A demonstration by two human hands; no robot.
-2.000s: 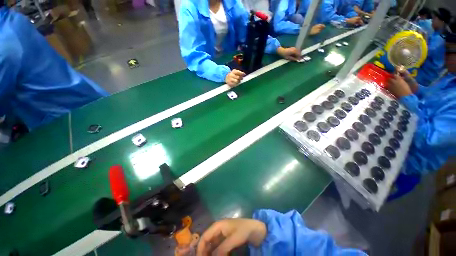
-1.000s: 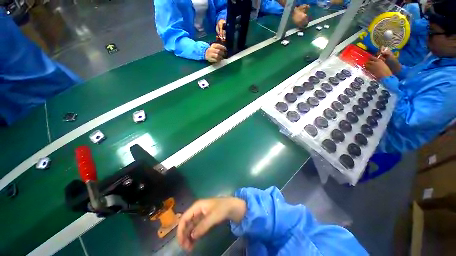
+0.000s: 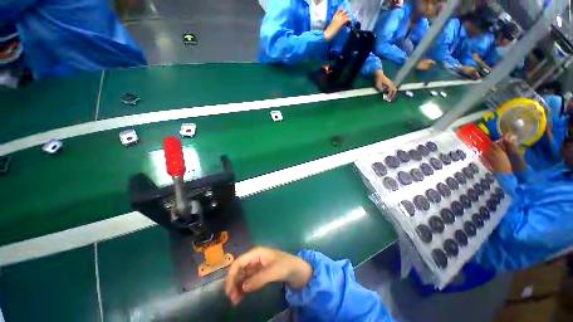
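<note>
The black press fixture (image 3: 217, 188) stands in front of me at the belt's near rail. Its red clamp handle (image 3: 174, 157) points up. The orange locating nest (image 3: 214, 254) lies on the base plate below the clamp, and no round part shows on it. My right hand (image 3: 262, 272), bare with a blue sleeve, is just right of the nest, fingers loosely curled and apart, with nothing visible in it. My left hand is out of the picture.
The green conveyor belt (image 3: 301, 135) carries silver-white square parts (image 3: 188, 129) and dark parts. A blister tray (image 3: 402, 196) with rows of black discs is at right. A worker opposite (image 3: 301, 38) is beside a second black fixture (image 3: 352, 60). A yellow fan (image 3: 521, 122) is far right.
The view has turned, so the fixture looks more upright. My right hand has moved off the nest's edge to its right. The worker opposite has raised one hand and reached the other to the belt.
</note>
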